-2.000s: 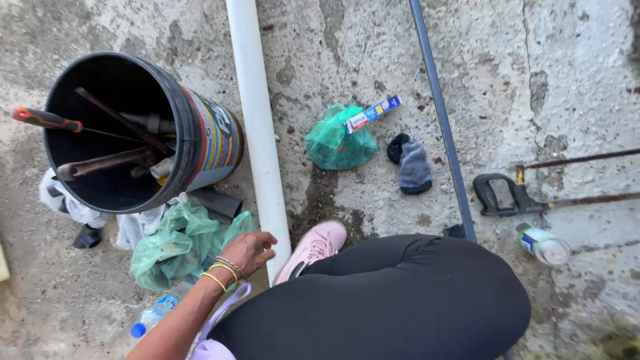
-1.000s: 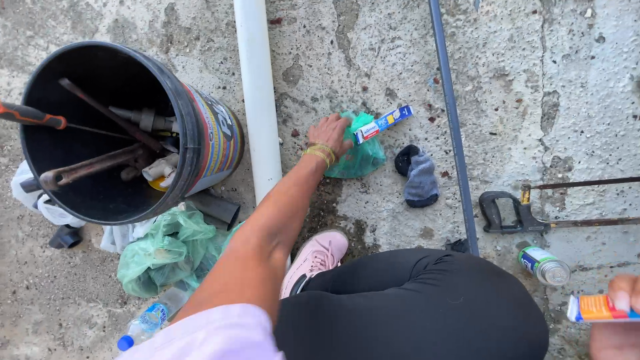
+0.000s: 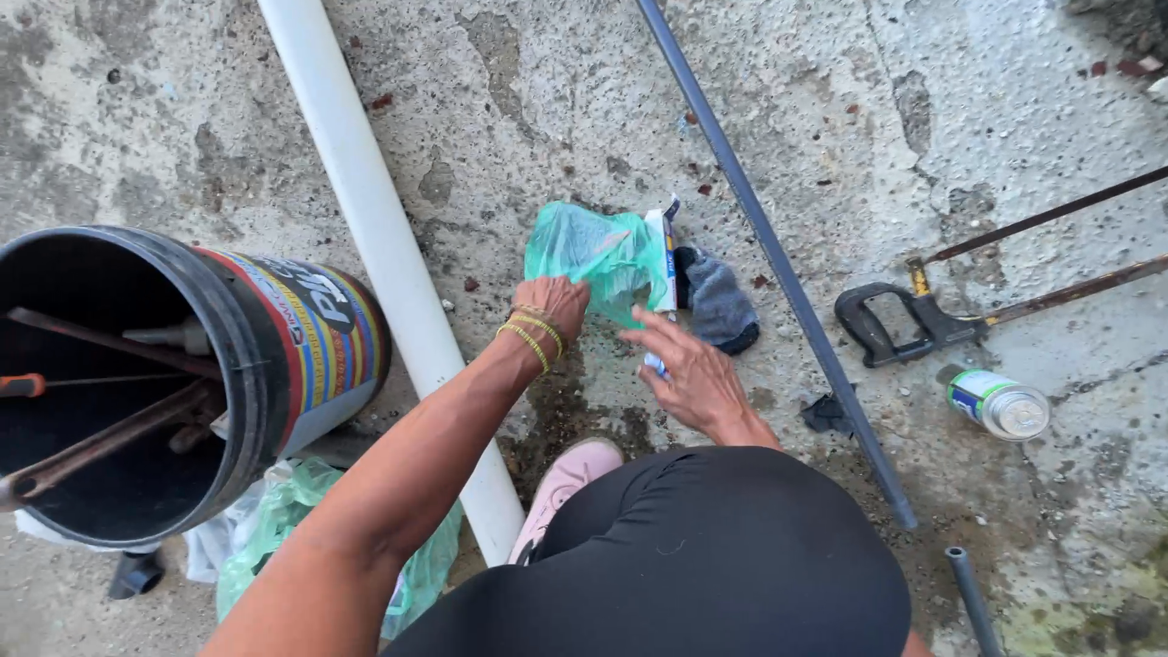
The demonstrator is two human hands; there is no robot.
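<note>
My left hand [image 3: 550,313] grips the near edge of a green plastic bag [image 3: 598,251], which is lifted a little and bulges away from me. My right hand [image 3: 695,370] is just right of the bag's mouth, its fingers spread, with a small white and blue tube [image 3: 655,364] held at the palm side by the thumb. A narrow white and blue box [image 3: 668,260] stands against the bag's right side. Beside the box lies a grey and black sock [image 3: 719,299]. What the bag holds is hard to make out.
A white pipe [image 3: 365,201] and a thin grey pipe [image 3: 762,224] flank the hands. At left, a black bucket [image 3: 315,338] of tools lies tilted. A hacksaw [image 3: 912,324], a small can [image 3: 1002,404] and a short grey pipe [image 3: 973,598] are at right.
My right hand has come in from the lower right to beside the bag. My left hand now pulls at the bag's near edge. The narrow box has turned from slanting across the bag to upright along its side.
</note>
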